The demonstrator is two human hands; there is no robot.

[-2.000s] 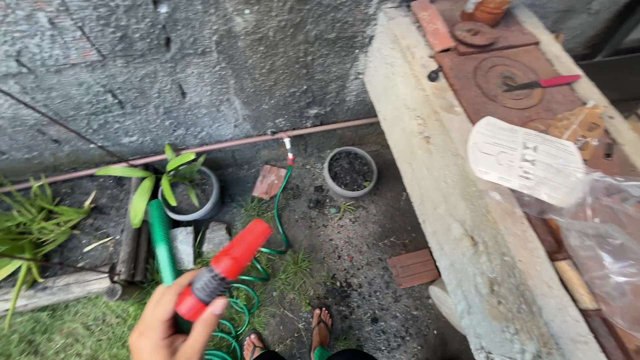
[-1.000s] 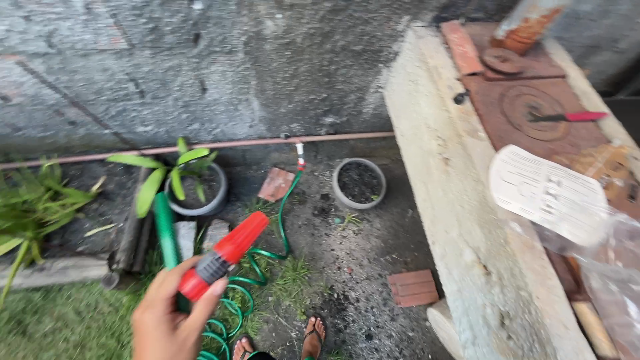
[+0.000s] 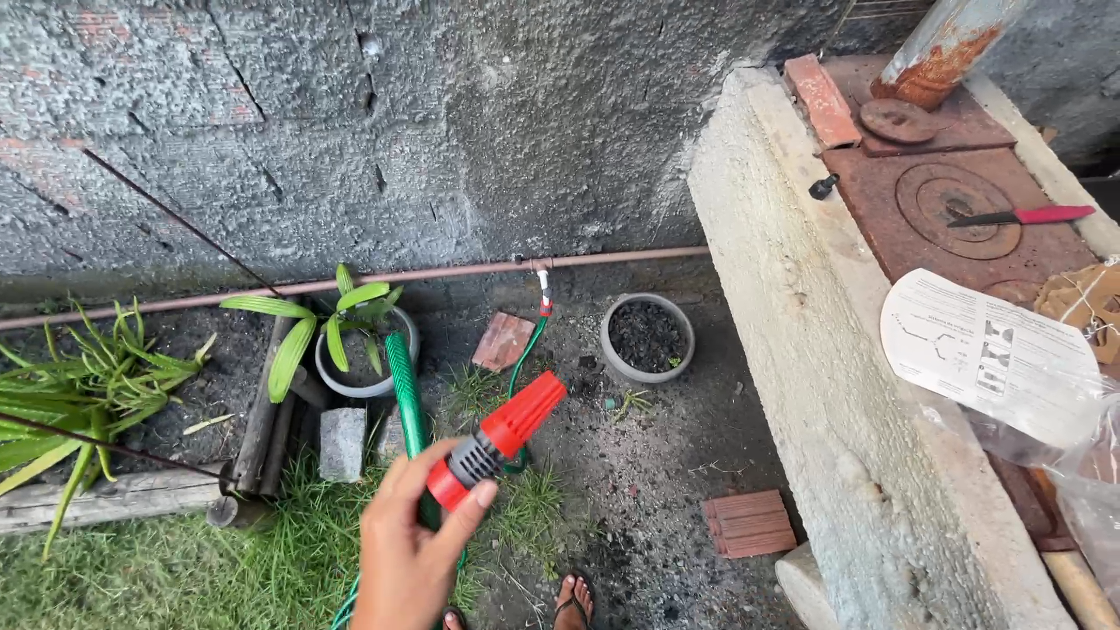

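My left hand (image 3: 416, 534) comes up from the lower edge, closed on a red and grey hose nozzle (image 3: 497, 440). Its thumb lies along the near side, and the tapered red end points up and to the right. A thick ribbed green tube (image 3: 405, 385) rises behind the fingers; whether it joins the nozzle is hidden. Beyond the nozzle, a thin green hose (image 3: 527, 352) runs down from a white fitting with a red end (image 3: 545, 293), which hangs from a pinkish pipe (image 3: 455, 271) along the wall. My right hand is out of view.
A potted plant (image 3: 339, 337), aloe-like leaves (image 3: 79, 394) and log edging (image 3: 122, 500) lie left. A round pot of dark soil (image 3: 648, 338) and a brick (image 3: 750, 523) are near a concrete ledge (image 3: 814, 280). On it are a red-handled knife (image 3: 1024, 215), printed card (image 3: 989, 354) and black fitting (image 3: 823, 185).
My left hand and the nozzle have moved right relative to the ground and the pots. The green hose coils seen beside the hand earlier are now mostly hidden behind it.
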